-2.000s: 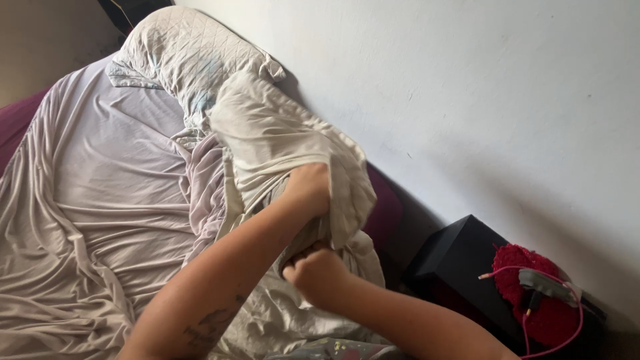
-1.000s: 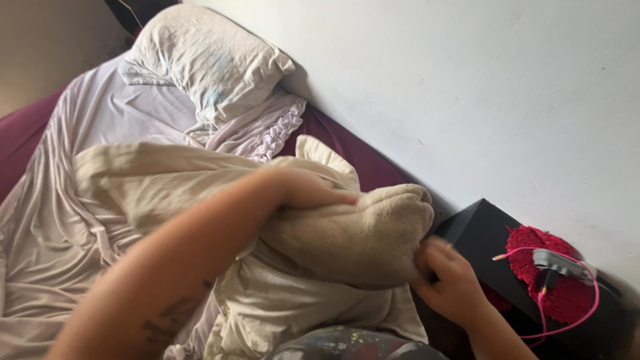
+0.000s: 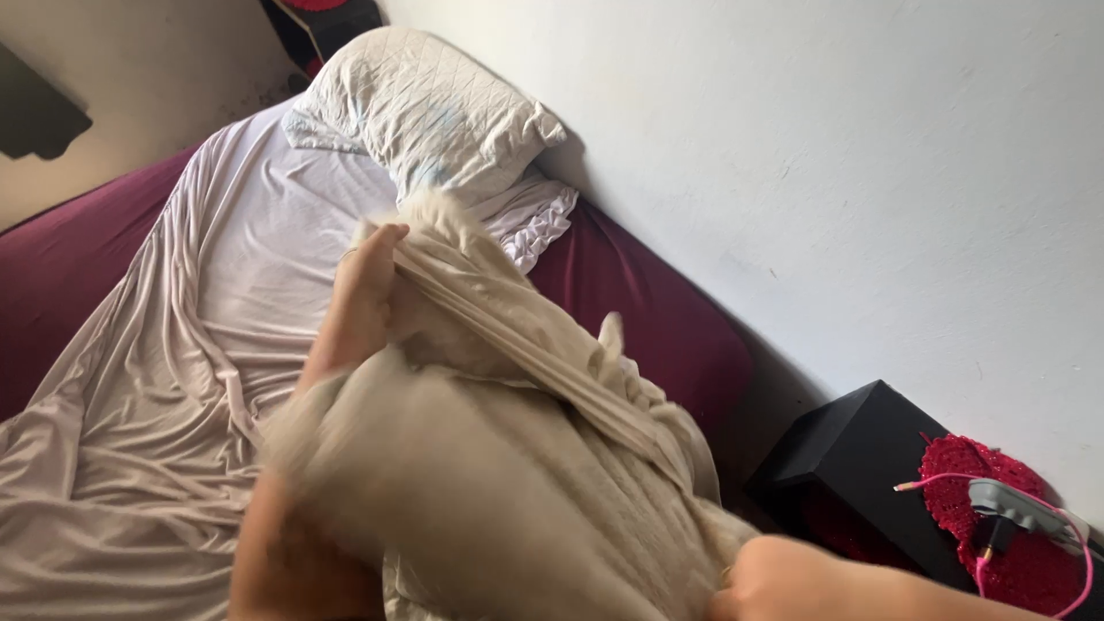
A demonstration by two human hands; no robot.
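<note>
A beige cloth cover, perhaps a pillowcase (image 3: 483,483), hangs stretched between my hands, its near part blurred. My left hand (image 3: 371,276) grips its far edge near the middle of the bed, and folds of the cloth hide part of that forearm. At the bottom right my right hand (image 3: 750,578) is closed on the cloth's near right edge. Beyond the left hand, a quilted white pillow (image 3: 431,112) with pale blue patches leans by the wall. A wrinkled pale lilac sheet (image 3: 285,233) lies over the bed's maroon cover (image 3: 638,293).
A white wall (image 3: 819,172) runs along the bed's right side. Beside the bed stands a black nightstand (image 3: 862,440) with a red crocheted doily (image 3: 949,492), a grey power strip (image 3: 1018,504) and a pink cable. A dark object (image 3: 34,103) shows at the upper left.
The beige cloth, bunched between my hands a second ago, is now spread out. My left hand has moved away from my body along the bed, and my right hand has come nearer to me.
</note>
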